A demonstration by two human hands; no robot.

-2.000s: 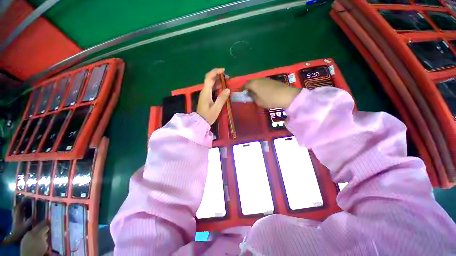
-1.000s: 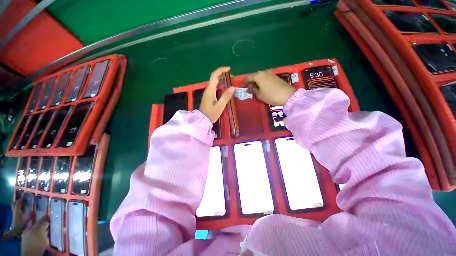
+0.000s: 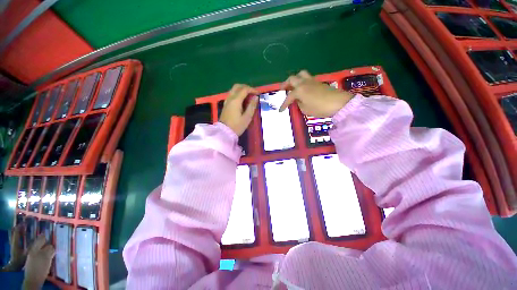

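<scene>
A smartphone (image 3: pixel 278 130) with a white screen lies in the upper middle pocket of the foam tray (image 3: pixel 261 250). My left hand (image 3: pixel 239 107) is at its upper left edge, fingers bent; whether it grips the phone cannot be told. My right hand (image 3: pixel 312 95) is at its upper right, with fingertips over the top of the screen. A pale patch shows near the top of that screen; whether it is a label or a reflection is unclear. Three white-screen phones, one of them (image 3: pixel 288 199), lie in the lower row. A lit phone (image 3: pixel 319 131) lies partly under my right hand.
Stacked trays with dark phones stand at left (image 3: pixel 54 171) and right (image 3: pixel 433 73). Another person's hands (image 3: pixel 37 260) are over a tray at lower left. A metal rail (image 3: pixel 187 35) runs along the bench's far side. A phone showing clock digits (image 3: pixel 363 85) is at upper right.
The phone that stood on edge in my left hand now lies in its pocket, white screen up. The white slip between my hands is no longer clearly seen. My right hand has moved slightly up.
</scene>
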